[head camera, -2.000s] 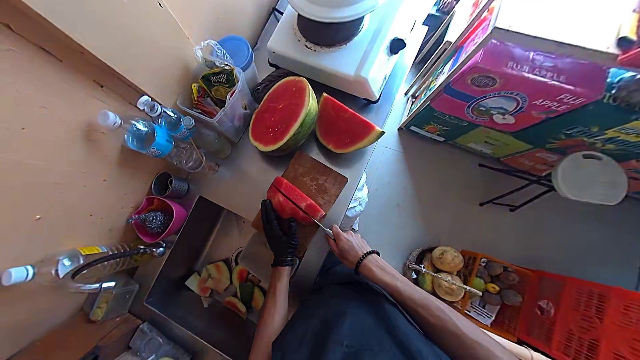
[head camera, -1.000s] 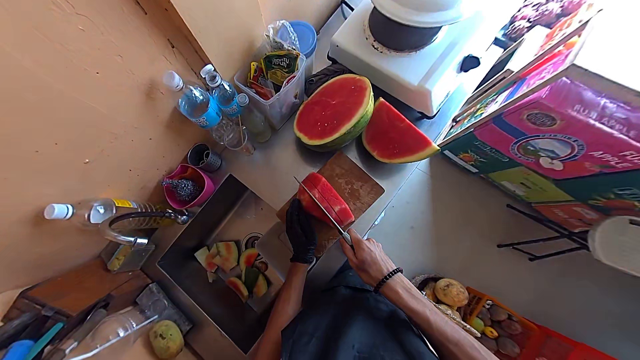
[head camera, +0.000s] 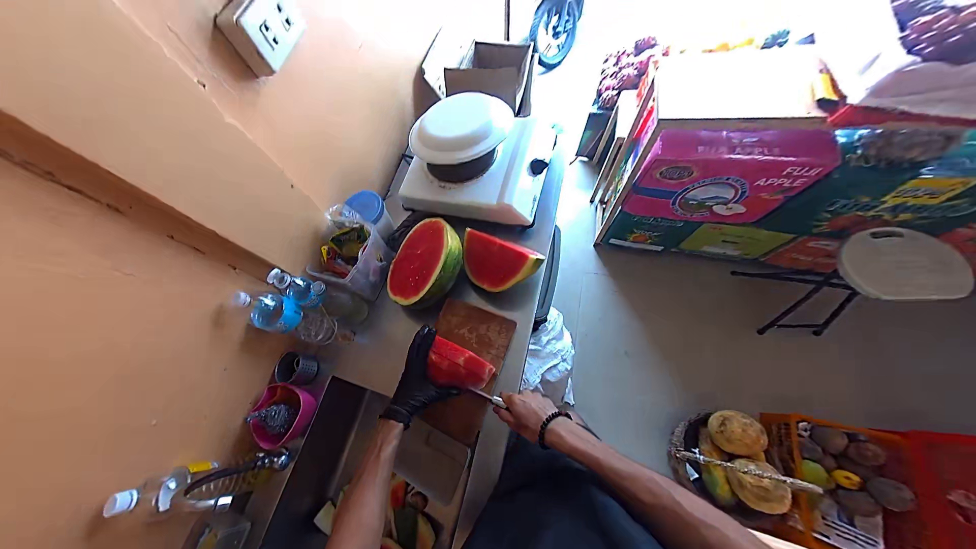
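A peeled piece of red watermelon (head camera: 460, 364) lies on a brown cutting board (head camera: 488, 333), with cut lines visible along it. My left hand (head camera: 418, 381), in a black glove, grips its left side. My right hand (head camera: 528, 414), bare and with a black bead bracelet at the wrist, holds a kitchen knife (head camera: 488, 397) by its handle. The blade points left at the near edge of the piece, and part of it is hidden by the fruit and glove. Beyond the board rest a large cut watermelon (head camera: 425, 263) and a watermelon wedge (head camera: 502, 261), both with rind.
A white stove (head camera: 473, 194) stands behind the melons. Plastic bottles (head camera: 278, 313) and a bin of packets (head camera: 354, 255) line the wall. Nearest me is a metal sink (head camera: 339, 404) holding rinds (head camera: 415, 526). Fruit baskets (head camera: 846, 465) and a folding stool (head camera: 903, 263) are at the right.
The knife was laid across the top of the peeled piece; now its blade is low at the near edge. My left hand has moved up around the side. The view has swung noticeably.
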